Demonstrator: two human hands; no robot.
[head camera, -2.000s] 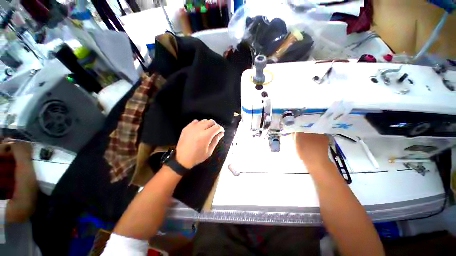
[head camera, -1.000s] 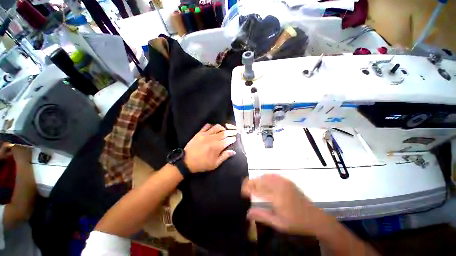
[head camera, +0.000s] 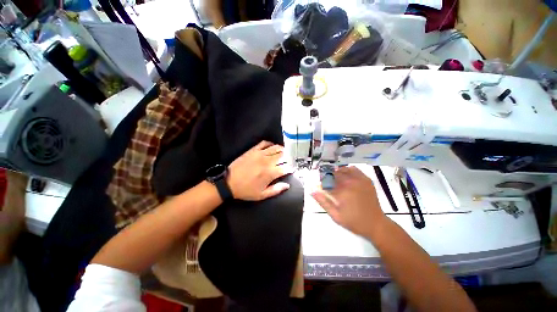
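A large black garment piece (head camera: 244, 109) lies left of the needle area, with tan facing (head camera: 211, 277) showing under its front edge and plaid lining (head camera: 143, 161) at its left. My left hand (head camera: 258, 173) lies flat on the black cloth beside the needle, fingers spread, gripping nothing. My right hand (head camera: 353, 200) is at the presser foot (head camera: 328, 178), right of the cloth edge, fingers bent and slightly blurred; whether it holds anything cannot be told. The white sewing machine (head camera: 372, 109) stands behind both hands.
Snips (head camera: 414, 204) and a slim black tool (head camera: 386, 187) lie right of my right hand. A tape measure (head camera: 342, 270) runs along the table's front edge. A grey machine (head camera: 55, 137) is at left. Plastic-wrapped dark items (head camera: 330, 36) lie behind. A person's arm (head camera: 13, 210) shows at far left.
My right hand has moved from the cloth's front edge up to the presser foot. My left hand stays on the cloth, which earlier shifted right, toward the needle.
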